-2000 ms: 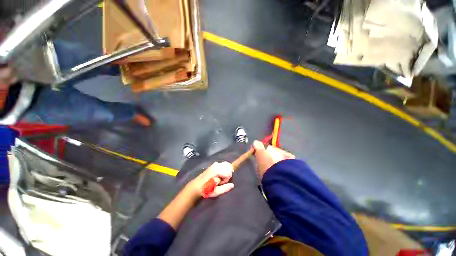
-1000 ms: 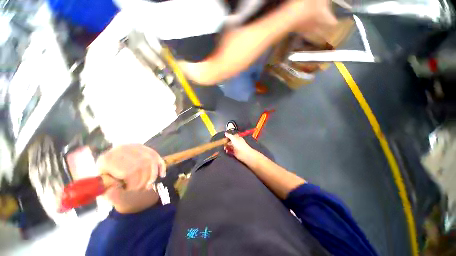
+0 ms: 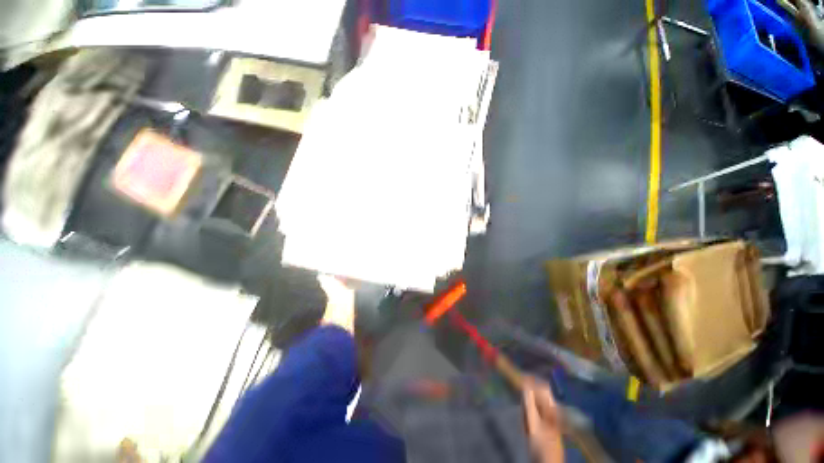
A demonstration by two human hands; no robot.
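Observation:
The broom's orange-red head is low on the grey floor beside the near right corner of a tall white stack of sheets. Its handle runs down to the right, red and then wooden. My right hand is closed round the wooden handle, blurred and near the bottom edge. My left hand is at the near edge of the white stack. Its fingers are hidden or blurred, so its hold cannot be told.
A carton of flattened brown cardboard stands at the right, by the yellow line. A blue crate is at the upper right. A pink square object and another pale stack are at the left. Blurred skin shows at the lower right.
The view has turned; the white stack is now in front and the cardboard carton at the right. My left hand has come off the broom's upper end. The broom now slants down to the right.

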